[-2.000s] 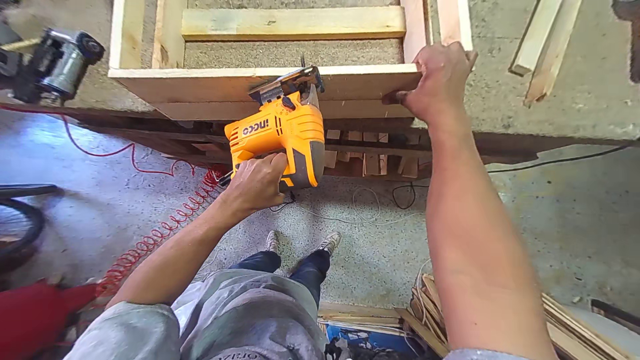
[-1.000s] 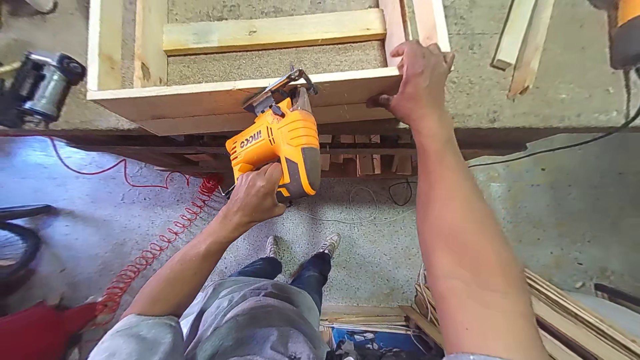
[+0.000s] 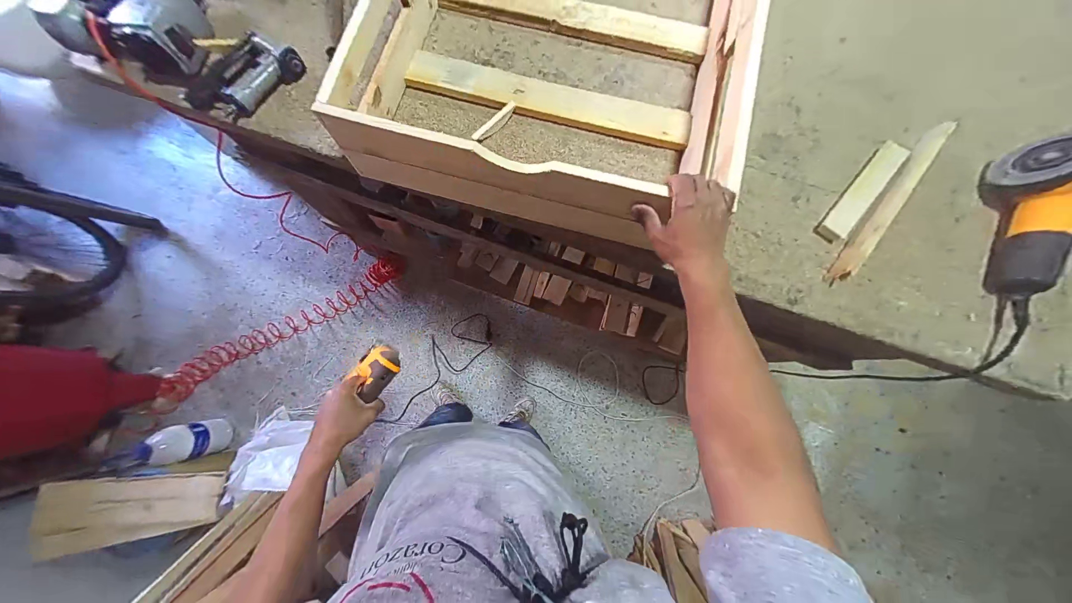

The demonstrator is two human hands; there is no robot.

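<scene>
My left hand (image 3: 345, 412) grips the orange and black jigsaw (image 3: 377, 368) low over the floor, away from the wood; its blade end is not visible. My right hand (image 3: 693, 219) holds the near right corner of a wooden frame (image 3: 586, 194) lying on the workbench, thumb on the front face and fingers over the top edge. The frame's front board has a curved dip cut in its upper edge. A thin curved wood offcut (image 3: 494, 122) rests inside the frame, behind the dip, by a cross slat (image 3: 553, 99).
An angle grinder (image 3: 1034, 209) and two wood strips (image 3: 863, 193) lie on the workbench (image 3: 879, 327) at right. A metal machine (image 3: 251, 79) stands at left. Below are a coiled red air hose (image 3: 285, 328), black cable (image 3: 871, 377), wood scraps (image 3: 126, 511) and a bicycle wheel (image 3: 63, 260).
The jigsaw has moved in my left hand from the frame's front board down over the floor. The dip and the offcut now show. My right hand still holds the corner. The view has shifted.
</scene>
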